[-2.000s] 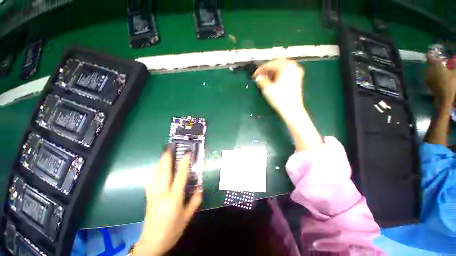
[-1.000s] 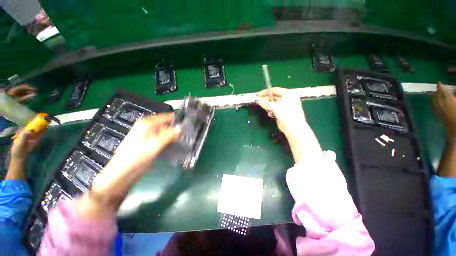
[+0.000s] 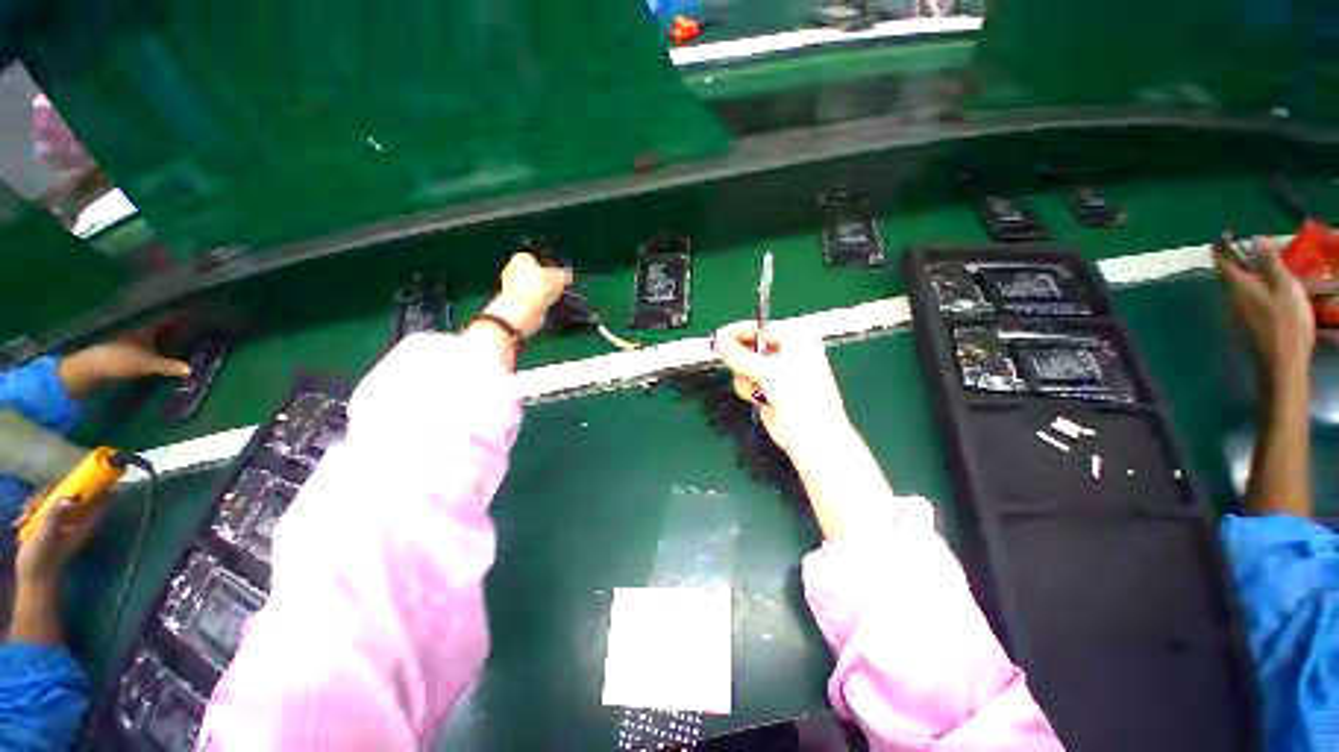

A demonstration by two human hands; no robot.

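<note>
My left hand (image 3: pixel 526 297) is stretched out over the green conveyor, its fingers on a dark open phone unit (image 3: pixel 573 304) that the hand partly hides. My right hand (image 3: pixel 781 385) holds silver tweezers (image 3: pixel 764 301) upright near the white edge, above a loose heap of small black parts (image 3: pixel 746 441). A white liner square (image 3: pixel 668 648) lies near the bench's front edge. A sheet of pale dots (image 3: pixel 659 727) shows just below it.
Black trays stand left, filled with phone units and partly behind my sleeve, and right (image 3: pixel 1094 588), with two units and small white strips (image 3: pixel 1069 432). Other phone units (image 3: pixel 664 282) lie on the conveyor. Blue-sleeved people work on both sides; one holds a yellow tool (image 3: pixel 74 489).
My left hand has moved the phone unit from above the bench up to the conveyor. My right hand still holds the tweezers. The view has shifted, showing more beyond the conveyor.
</note>
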